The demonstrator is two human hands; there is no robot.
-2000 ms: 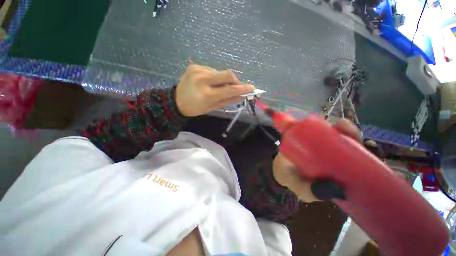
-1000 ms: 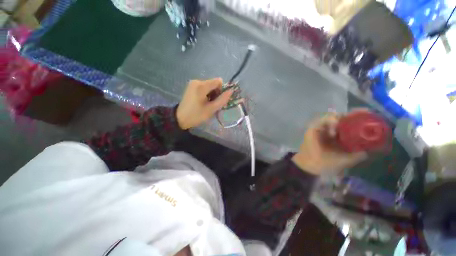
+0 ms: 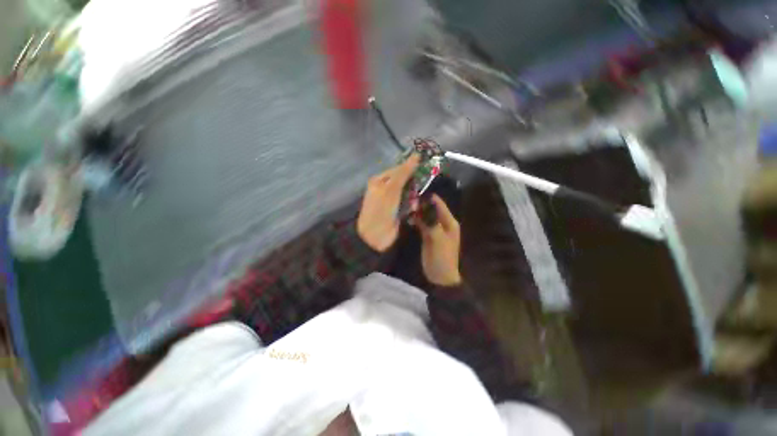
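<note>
A small green circuit board (image 3: 432,170) is between my hands, past the bench's front edge. My left hand (image 3: 384,204) grips its left side with the fingertips. My right hand (image 3: 441,243) is just below it, fingertips closed on a small dark part (image 3: 425,210). A white cable (image 3: 503,172) runs right from the board to a dark stretch and a white end. A short black connector lead (image 3: 386,124) sticks up to the left. Thin dark and red wires curl on top of the board. The red glue bottle (image 3: 343,55) stands or lies on the mat, blurred. The view is blurred.
The bubble wrap mat (image 3: 213,170) covers the bench. A whitish tape roll (image 3: 44,209) is at the left on green bench top. A large brown carton (image 3: 622,298) with pale strips is at the right, beside my knees. Pale leads (image 3: 477,89) lie right of the bottle.
My right hand has let go of the red bottle, now on the bench, and has come to the board. The view has turned toward the carton. The white cable now points right.
</note>
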